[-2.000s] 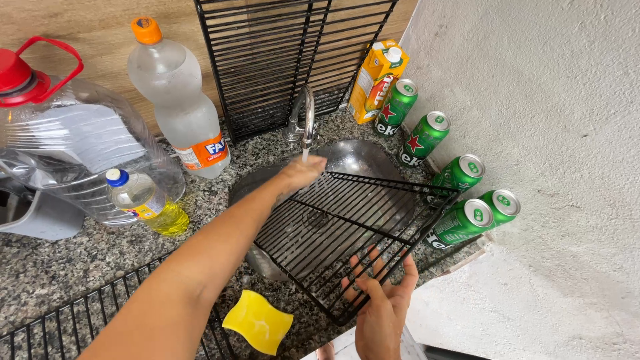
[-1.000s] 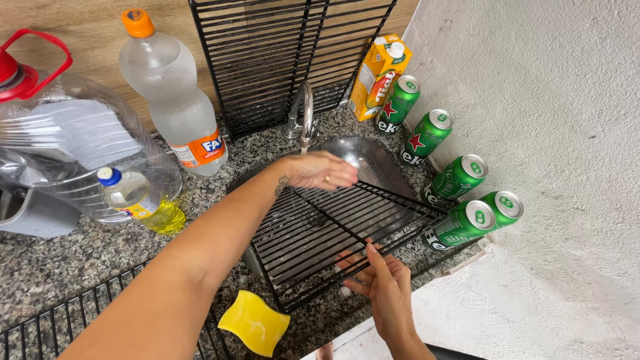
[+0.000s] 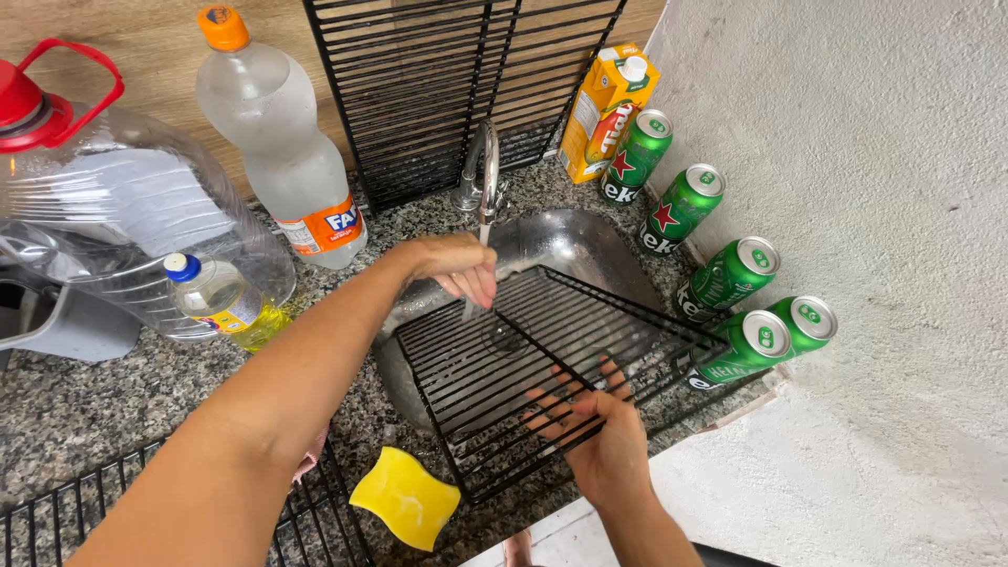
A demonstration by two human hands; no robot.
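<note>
A black wire rack [image 3: 543,370] lies tilted over the stainless steel sink [image 3: 583,236]. My right hand [image 3: 598,433] grips its near edge, thumb on top and fingers beneath the bars. My left hand [image 3: 461,272] is in the stream of water below the chrome faucet [image 3: 484,169], just above the rack's far left part, its fingers bent and holding nothing that I can see. A yellow sponge [image 3: 405,498] rests on the granite counter [image 3: 181,402], close to the rack's near left corner.
Several green beer cans [image 3: 681,209] and a juice carton [image 3: 608,114] line the right side by the wall. Another black rack [image 3: 465,87] stands behind the faucet; one more [image 3: 79,504] lies front left. Bottles [image 3: 279,150] and a large plastic jug [image 3: 142,197] stand at left.
My left hand, stretched over the rack's far edge a second ago, has moved back left into the water. The right hand stays at the rack's near side.
</note>
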